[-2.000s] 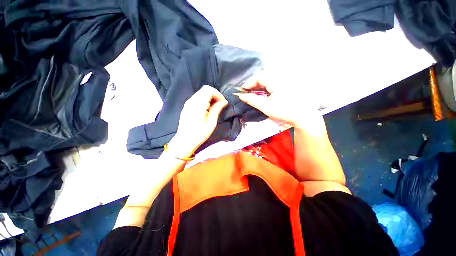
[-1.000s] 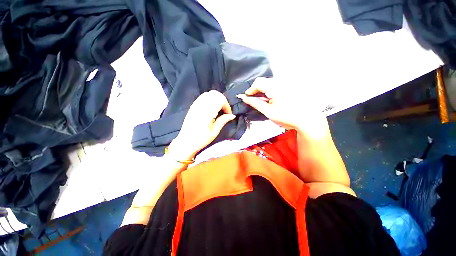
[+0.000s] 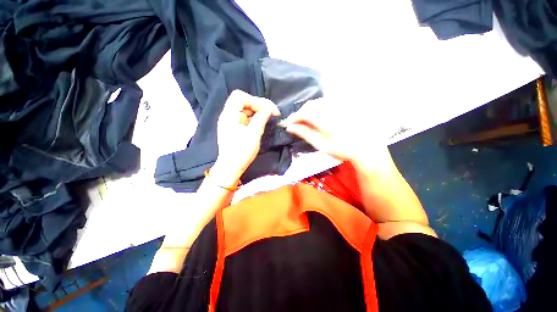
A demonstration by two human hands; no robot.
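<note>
Dark navy trousers (image 3: 214, 116) lie on the white-topped table against my front, their legs running to the upper left. The waistband (image 3: 186, 166) reaches to the left of my left hand. A shiny grey pocket bag (image 3: 290, 79) lies spread beyond my hands. My left hand (image 3: 247, 131) is on the waistband area, thumb and forefinger pinching the cloth. My right hand (image 3: 314, 134) is close beside it, fingers bent with their tips at the same spot. Whether the right hand holds a tool or cloth cannot be made out.
A heap of dark garments (image 3: 43, 122) covers the table's left side. More dark garments (image 3: 455, 18) lie at the far right. The white table (image 3: 366, 73) has its edge running diagonally to my right. Beyond it are blue floor, a wooden bench (image 3: 488, 133) and a blue plastic bag (image 3: 495, 271).
My left hand has moved up and its fingertips now meet the right fingertips. My right hand has turned, its fingers lower and more level. The cloth has shifted slightly left.
</note>
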